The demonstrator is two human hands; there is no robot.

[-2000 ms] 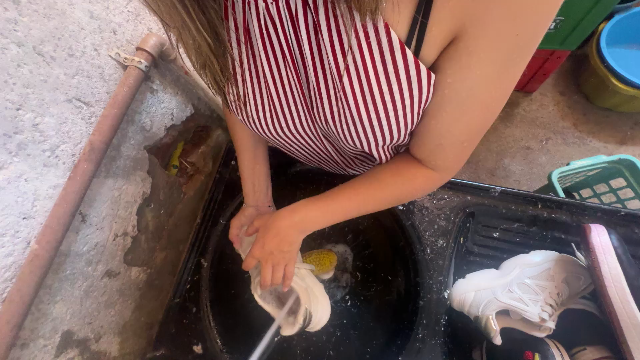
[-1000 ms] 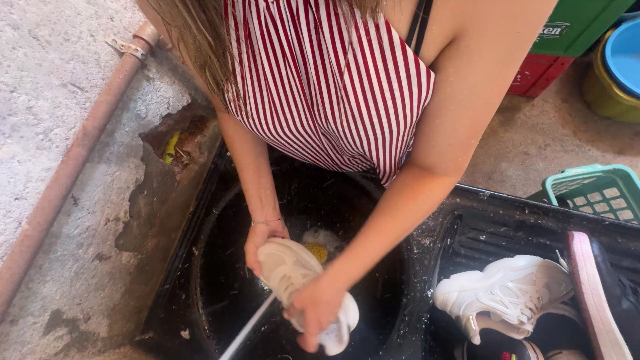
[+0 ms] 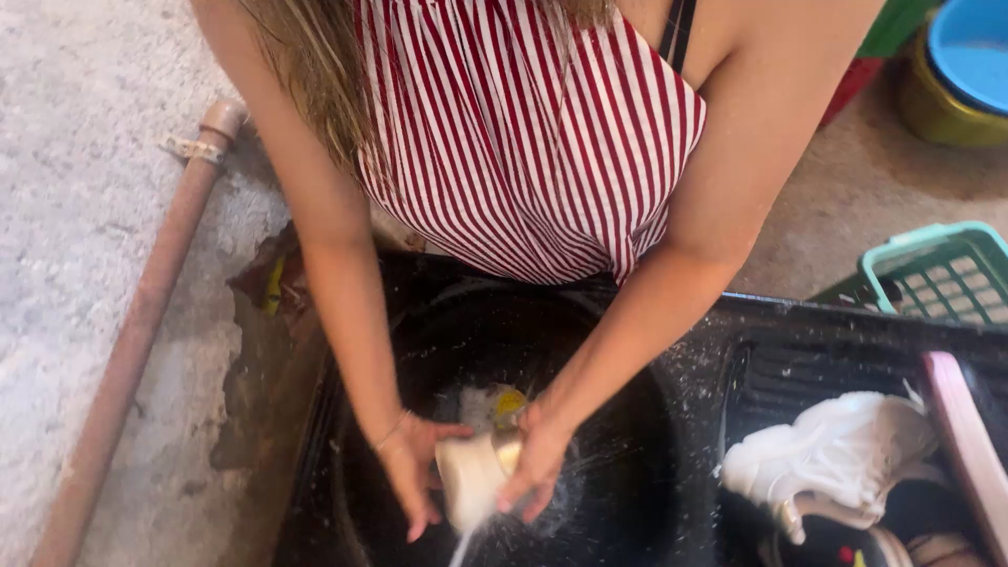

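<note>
A white sneaker (image 3: 472, 476), blurred, is held over the black round sink basin (image 3: 630, 480). My left hand (image 3: 539, 461), on the picture's right, grips it at one end. On the picture's left, my right hand (image 3: 413, 468) is beside it with its fingers spread. A stream of water (image 3: 466, 545) meets the shoe from below in the picture and sprays out. Behind the shoe, a yellow item (image 3: 510, 402), perhaps a sponge, lies in suds. Another white sneaker (image 3: 835, 457) lies on the ribbed drainboard (image 3: 819, 362).
A pink-edged shoe or sandal (image 3: 965, 441) and dark footwear (image 3: 835, 543) share the drainboard. Beyond the counter are a teal plastic basket (image 3: 937, 236), a blue basin (image 3: 972, 47) and a yellowish tub (image 3: 945, 118). A pipe (image 3: 150, 315) runs along the rough wall at the left.
The held sneaker has turned from lengthwise, with both hands on it, to end-on. My right hand's fingers have spread off it. The view has moved closer.
</note>
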